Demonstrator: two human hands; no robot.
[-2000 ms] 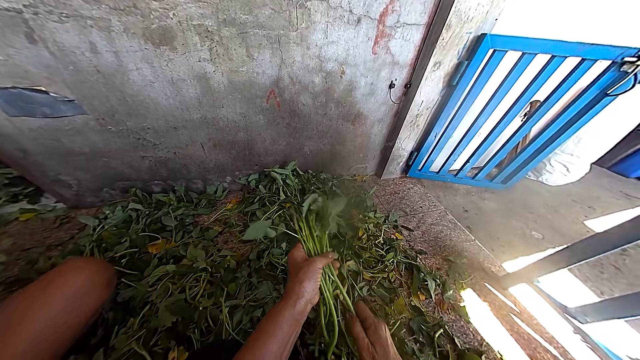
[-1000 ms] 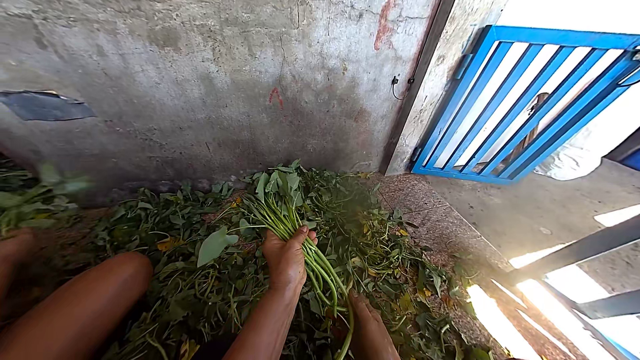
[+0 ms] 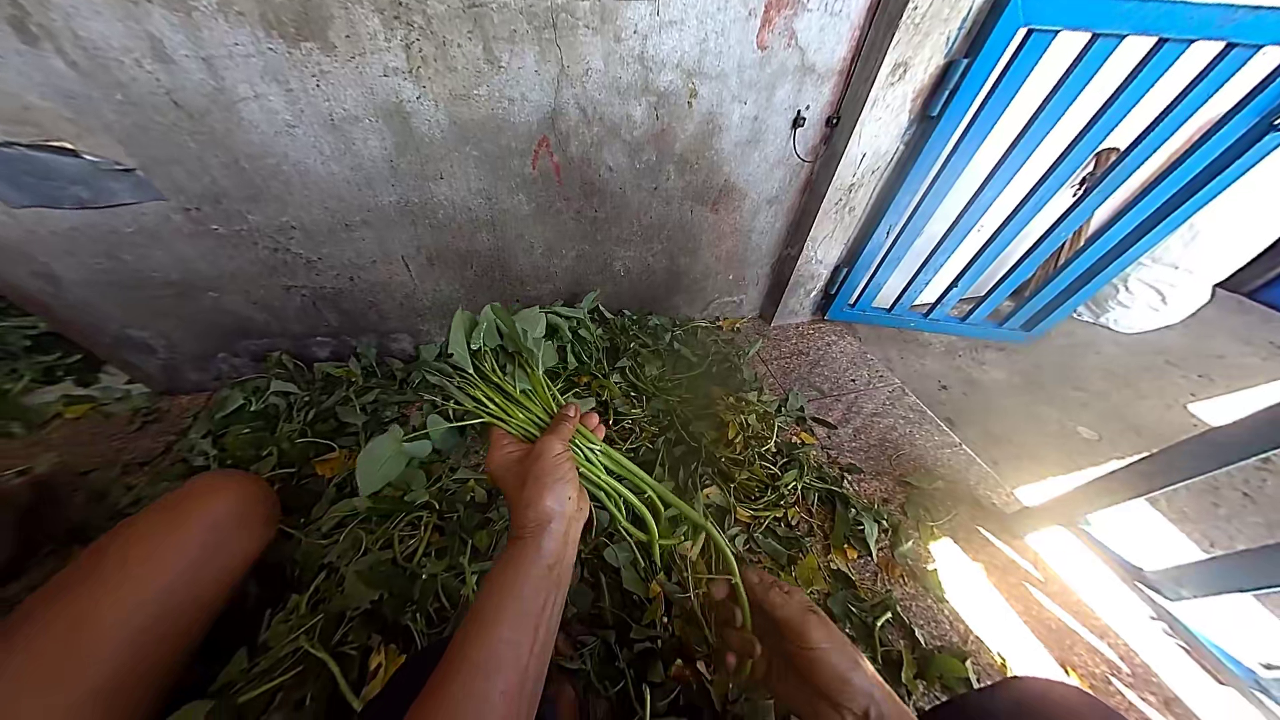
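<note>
A bunch of long green leafy stems [image 3: 520,395] lies in my left hand [image 3: 545,465], whose fingers are wrapped around its middle. The leaves point up and left toward the wall, and the stem ends curve down to the right. Low on the right, my right hand [image 3: 785,625] is at the end of one long bent stem; its fingers are blurred, and whether they grip the stem cannot be told. A broad heap of loose leafy stems [image 3: 400,560], with some yellow leaves, spreads over the floor beneath both hands.
A stained concrete wall [image 3: 400,180] rises behind the heap. To the right stand a blue metal gate [image 3: 1050,180] and a speckled stone ledge [image 3: 850,400]. Dark metal bars [image 3: 1150,480] cross the lower right. A bent knee [image 3: 210,530] is at the left, with more greens [image 3: 50,370] beyond it.
The bunch in my left hand now slants more to the left than two seconds ago. At the far left, a blurred hand with greens seen one second ago no longer shows clearly.
</note>
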